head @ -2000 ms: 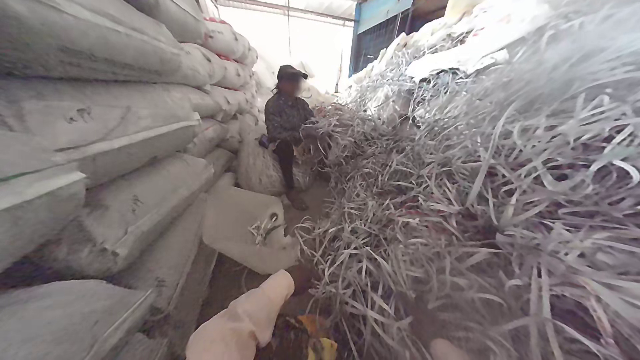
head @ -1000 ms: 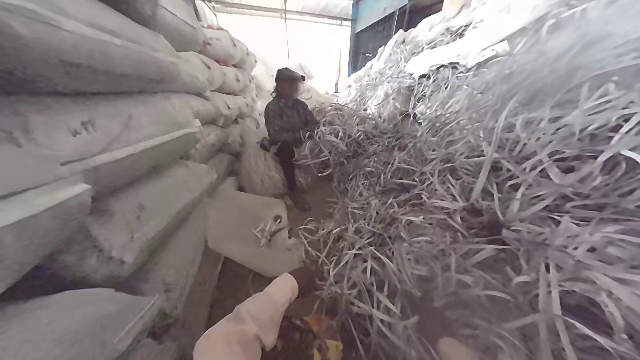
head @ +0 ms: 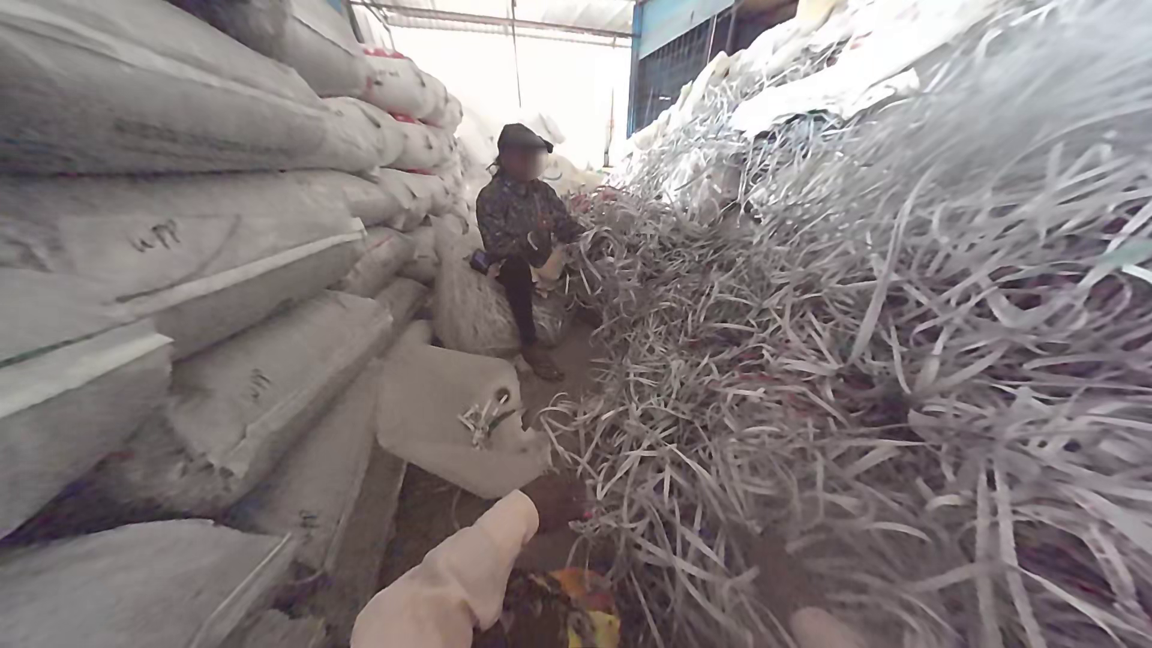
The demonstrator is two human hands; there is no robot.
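A large heap of pale plastic strapping strips (head: 774,378) fills the right side. My left hand (head: 556,500), past a light sleeve, is at the near left edge of the heap, dark and blurred; whether it grips strips cannot be told. Just beyond it lies a pale sack (head: 441,405) with a small tangle of strips (head: 481,418) on top. At the bottom edge only a small, blurred part of my right arm shows; my right hand is not visible. Below my left sleeve is patterned orange and yellow cloth (head: 589,603).
Full woven sacks (head: 261,387) are stacked high along the left. A person (head: 526,225) in a dark cap sits on a bulging sack (head: 463,306) ahead, hands at the heap. Bare floor (head: 562,378) runs between the stack and the strips. A blue-framed opening (head: 670,63) stands behind.
My left hand, seen at the heap's edge two seconds ago and hidden a second ago, shows again beyond the sleeve. The seated person's arms have shifted slightly.
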